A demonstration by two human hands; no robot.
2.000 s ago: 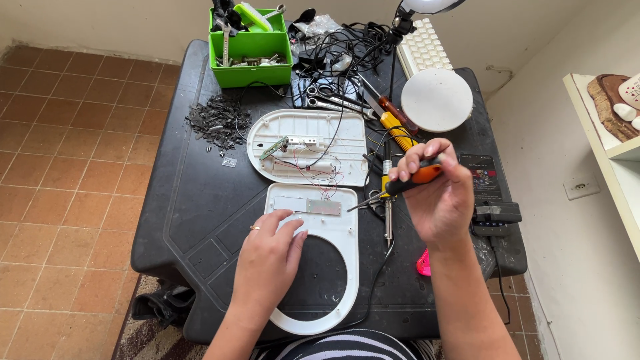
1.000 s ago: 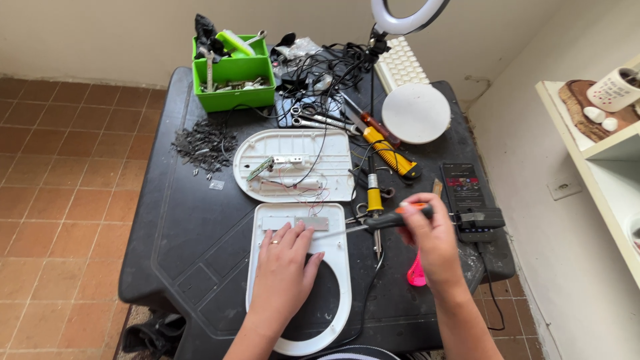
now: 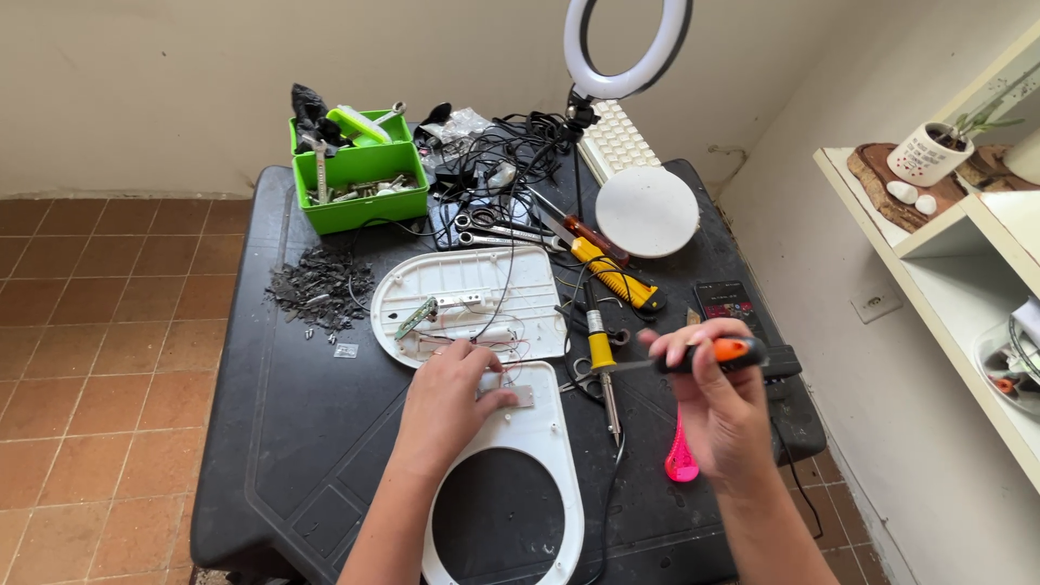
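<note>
My right hand (image 3: 719, 390) grips a screwdriver (image 3: 715, 355) with a black and orange handle, its shaft pointing left above the soldering iron (image 3: 601, 349). My left hand (image 3: 455, 394) rests with bent fingers at the upper left of a white plastic housing frame (image 3: 569, 487) with a large round opening; its thumb is by a small grey plate (image 3: 522, 396). Whether its fingers hold anything cannot be seen. Behind lies the other white housing half (image 3: 528, 280), bearing a green circuit board (image 3: 417, 318) and thin red wires that run to the frame.
Behind stand a green toolbox (image 3: 361, 215), tangled black cables (image 3: 528, 142), a ring light (image 3: 642, 81) and a white keyboard (image 3: 621, 138). Wrenches (image 3: 508, 236), a yellow utility knife (image 3: 613, 272) and a white disc (image 3: 647, 211) lie nearer. Black scraps (image 3: 321, 288) are at left, a phone (image 3: 723, 299) at right.
My right hand has drawn the screwdriver away from the frame, where its tip was near the grey plate. My left hand has moved up the frame, toward the wires.
</note>
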